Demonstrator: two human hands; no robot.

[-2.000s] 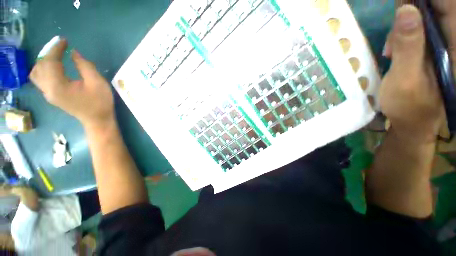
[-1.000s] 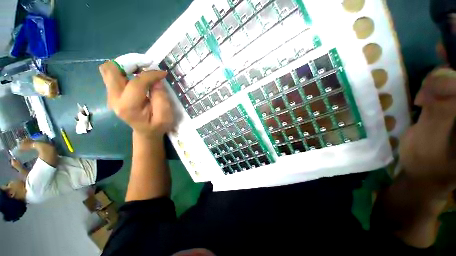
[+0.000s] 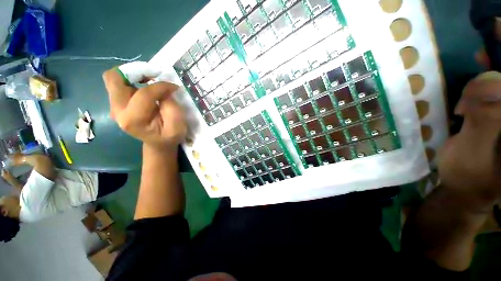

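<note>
A white tray (image 3: 324, 189) lies tilted in front of me, with green-edged PCB panels (image 3: 335, 118) in it and strong glare on the upper ones. Round holes line its right edge. My left hand (image 3: 145, 112) is at the tray's left edge with fingers curled, beside a white piece and a green band; whether it pinches a wire cannot be seen. My right hand (image 3: 475, 137), blurred and cut off by the right edge, is right of the tray. It holds the dark handle of the soldering iron (image 3: 488, 24); the tip is out of view.
The dark green mat (image 3: 118, 30) lies beyond the tray. At the left are a blue bin (image 3: 41, 27), a tan block (image 3: 44, 88), a small pale tool (image 3: 84, 126) and a yellow pen (image 3: 65, 150). A person (image 3: 60, 195) sits lower left, near cardboard boxes (image 3: 99, 222).
Since the first frame, my left hand has come right to the tray's edge and my right hand has moved down and right. Over the last second, the left hand has shifted only slightly.
</note>
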